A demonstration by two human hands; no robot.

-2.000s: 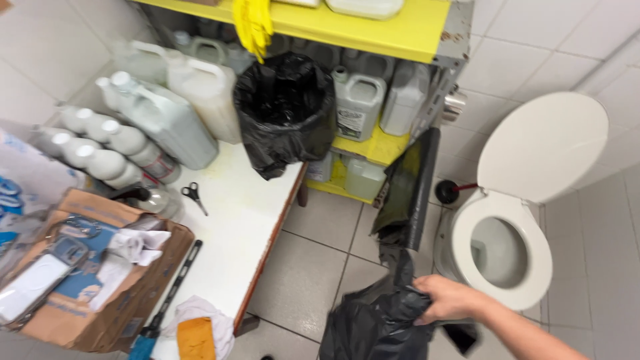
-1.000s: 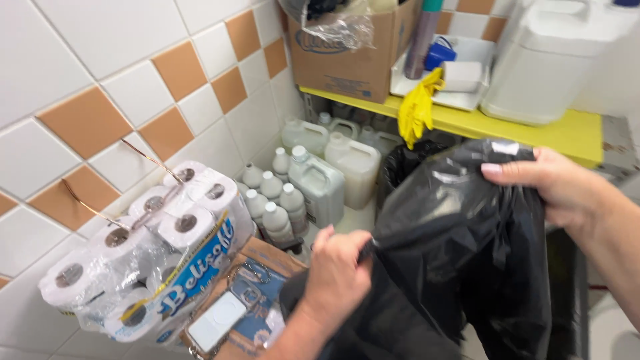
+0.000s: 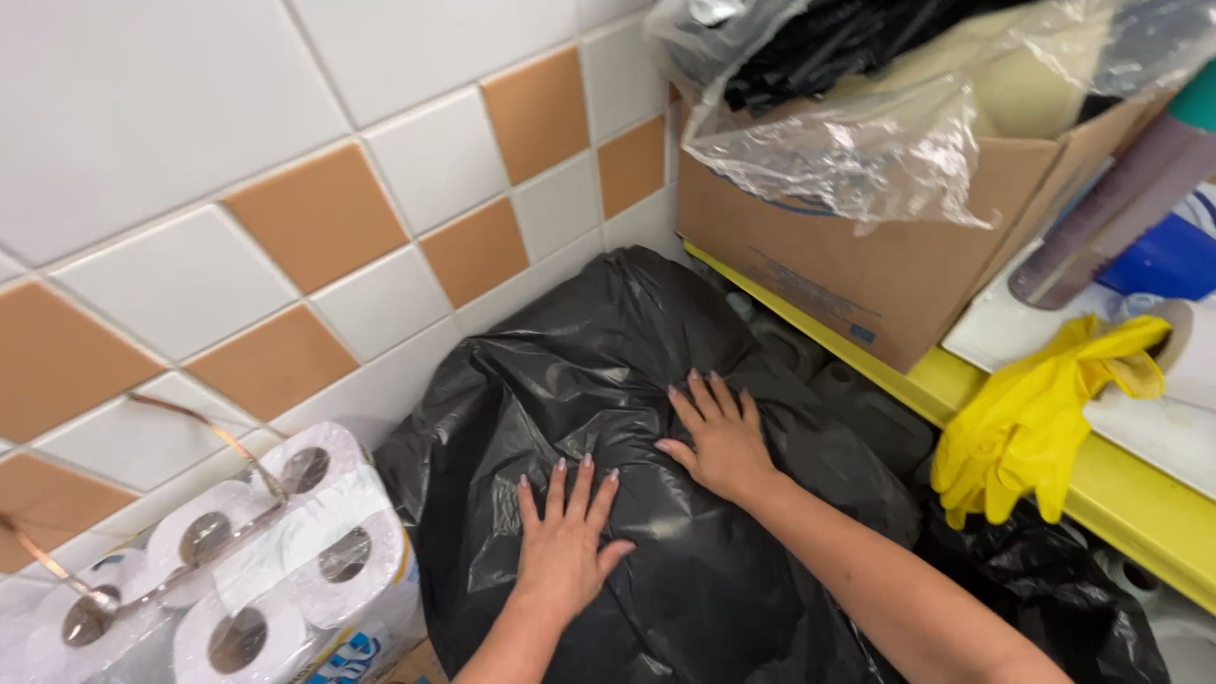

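A large black plastic bag [image 3: 655,570] lies spread and puffed up beside the tiled wall, covering much of what is beneath it. My left hand [image 3: 565,541] rests flat on its middle, fingers spread. To the right and a little farther off, my right hand [image 3: 722,432] also presses palm down on the bag, fingers apart. Neither hand grips anything. A pack of toilet paper rolls [image 3: 275,560] in clear film stands left of the bag. Yellow rubber gloves [image 3: 1026,427] hang over the shelf edge on the right.
A cardboard box [image 3: 855,228] holding plastic bags stands on the yellow shelf [image 3: 912,380]. Plastic jugs [image 3: 855,408] show under the shelf, partly behind the bag. Another black bag [image 3: 1035,589] is at lower right. Bent copper-coloured rods [image 3: 204,432] rise by the rolls.
One second ago both hands held the black bag up by its edges; now it lies spread over the place where the bottles and jugs showed, with both palms on it.
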